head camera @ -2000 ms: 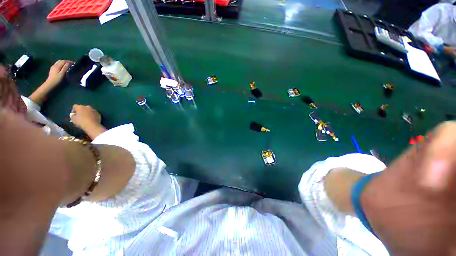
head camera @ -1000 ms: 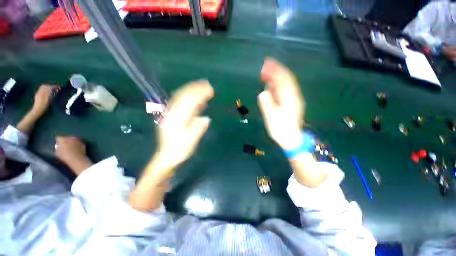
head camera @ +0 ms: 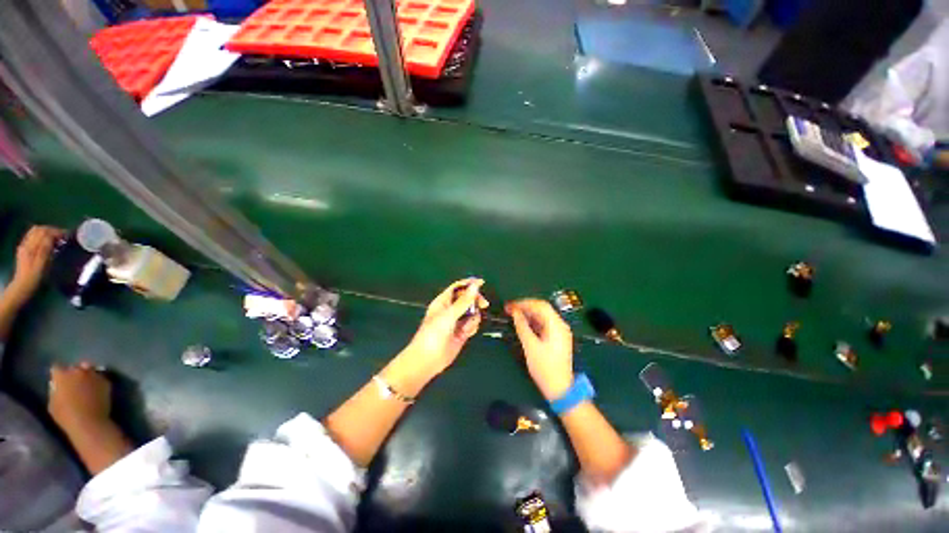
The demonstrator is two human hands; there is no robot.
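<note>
My left hand (head camera: 442, 335) is closed on a small pale, metallic piece, likely a watch housing (head camera: 475, 300). My right hand (head camera: 543, 341) faces it with fingertips pinched; a small dark spot shows at them, too blurred to name. Beside the right hand lie an open watch housing (head camera: 566, 301) and a black display module with an orange tail (head camera: 604, 323). Another display module (head camera: 510, 417) lies below the hands. Another open housing (head camera: 533, 512) is at the bottom edge. Loose displays with flex cables (head camera: 676, 408) lie right of my right forearm.
Silver-rimmed pieces (head camera: 302, 331) cluster by the slanted metal post (head camera: 198, 213). A bottle (head camera: 154, 273) and a neighbour's hands are at left. A blue stick (head camera: 761, 481) and red caps (head camera: 886, 422) are at right. Red trays (head camera: 354, 40) and a black tray (head camera: 765, 172) are behind.
Both hands have come in from the sides and met over the middle of the bench. The left now holds a small piece. The view has shifted, so bench items sit lower.
</note>
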